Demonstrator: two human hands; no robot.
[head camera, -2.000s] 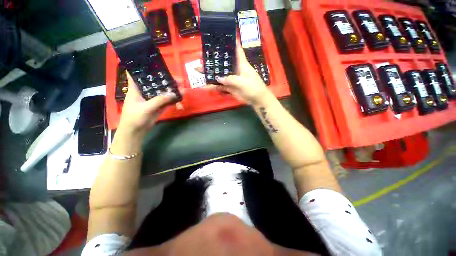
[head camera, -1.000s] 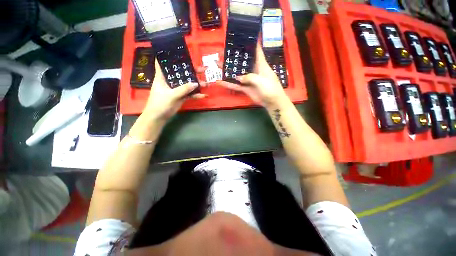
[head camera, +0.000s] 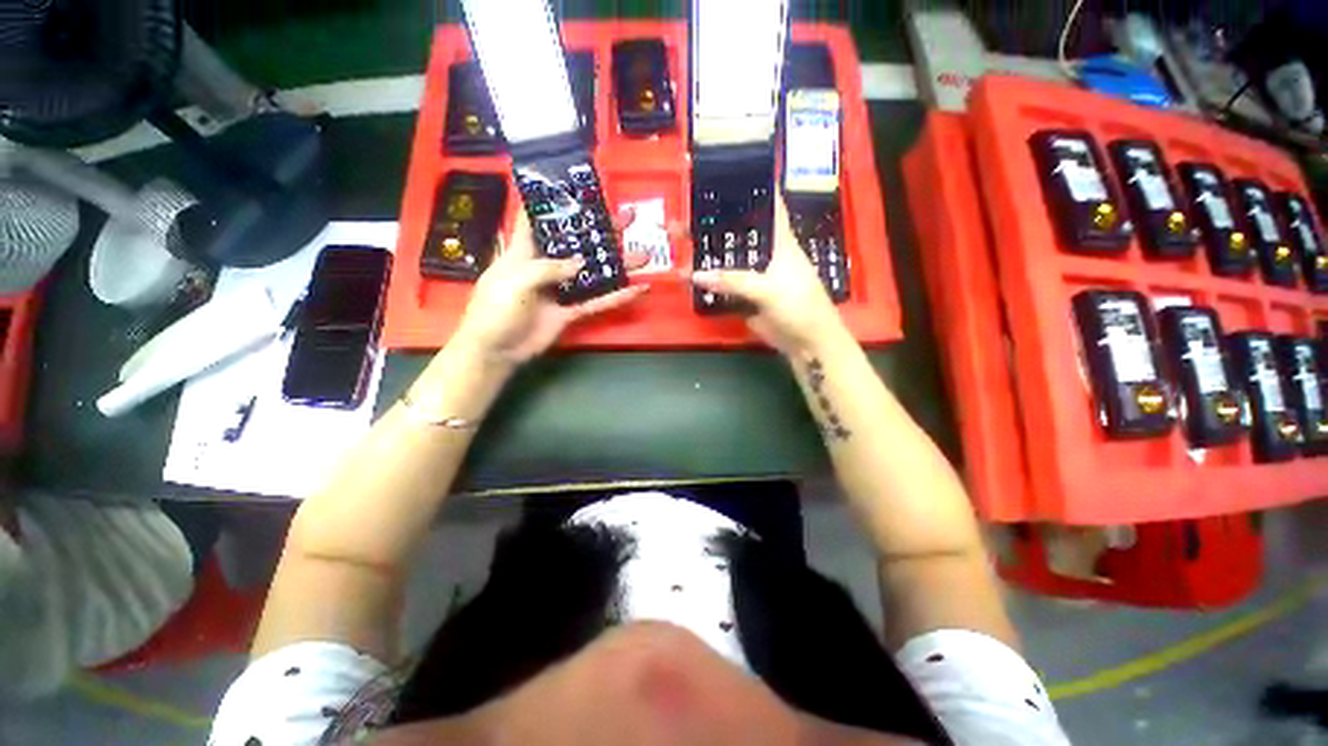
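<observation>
My left hand (head camera: 522, 296) holds an open flip phone (head camera: 571, 219) by its keypad half, tilted, its screen bright white. My right hand (head camera: 779, 292) holds a second open flip phone (head camera: 733, 190), nearly upright in view, its screen also bright white. Both are over the red phone tray (head camera: 554, 330). A third open flip phone (head camera: 811, 142) with a lit screen lies in the tray at the right, partly behind my right hand. Closed phones lie in the tray, one at the front left (head camera: 465, 225) and one at the back (head camera: 642, 88). A white paper label (head camera: 645, 233) lies in a middle pocket.
At the right, stacked red trays (head camera: 1049, 488) hold several labelled phones (head camera: 1121, 362). At the left, a black smartphone (head camera: 337, 325) and a long white object (head camera: 190, 350) lie on a paper sheet (head camera: 277, 448). Desk fans (head camera: 88, 66) stand behind them. A red stool (head camera: 1151, 561) is below right.
The view has shifted, so the tray appears lower and further right. Both hands still hold their open phones. The two held screens now look much brighter white.
</observation>
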